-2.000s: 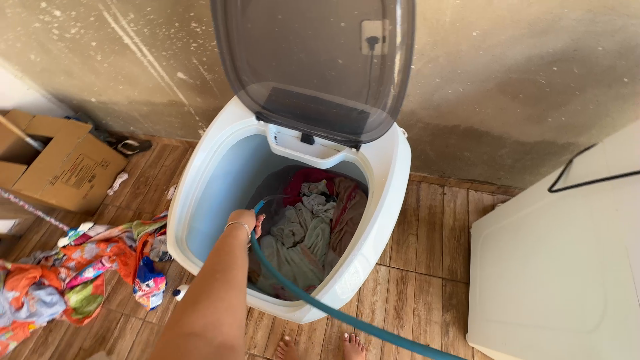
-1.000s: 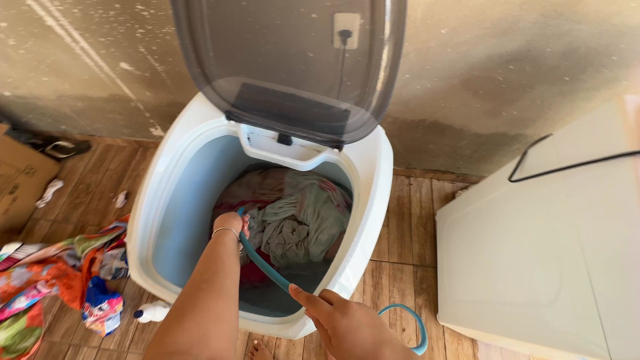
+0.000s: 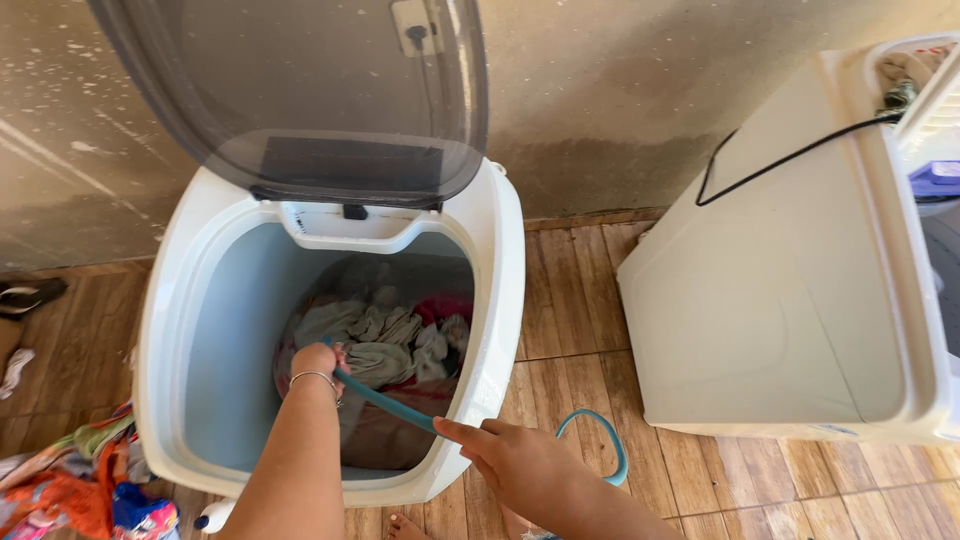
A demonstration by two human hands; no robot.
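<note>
Inside the white washing machine's tub, my left hand [image 3: 321, 365] grips a teal hose [image 3: 390, 406] close to its end, above a pile of wet clothes [image 3: 382, 345]. My right hand [image 3: 487, 450] holds the same hose further along, at the near right part of the washing machine's rim [image 3: 491, 360]. A loop of the hose hangs to the right of that hand. The machine's tinted lid [image 3: 315, 90] stands raised at the back.
A second white appliance [image 3: 765, 300] with a black cord [image 3: 795, 163] stands at right. Colourful clothes [image 3: 67, 480], a white bottle [image 3: 216, 516] and a black sandal [image 3: 30, 294] lie at left. Bare feet [image 3: 405, 526] are below. A wall outlet [image 3: 416, 30] is behind.
My right hand, out of view two seconds ago, came onto the hose by one second ago and still holds it. The clothes in the tub have shifted. The view has moved somewhat to the right.
</note>
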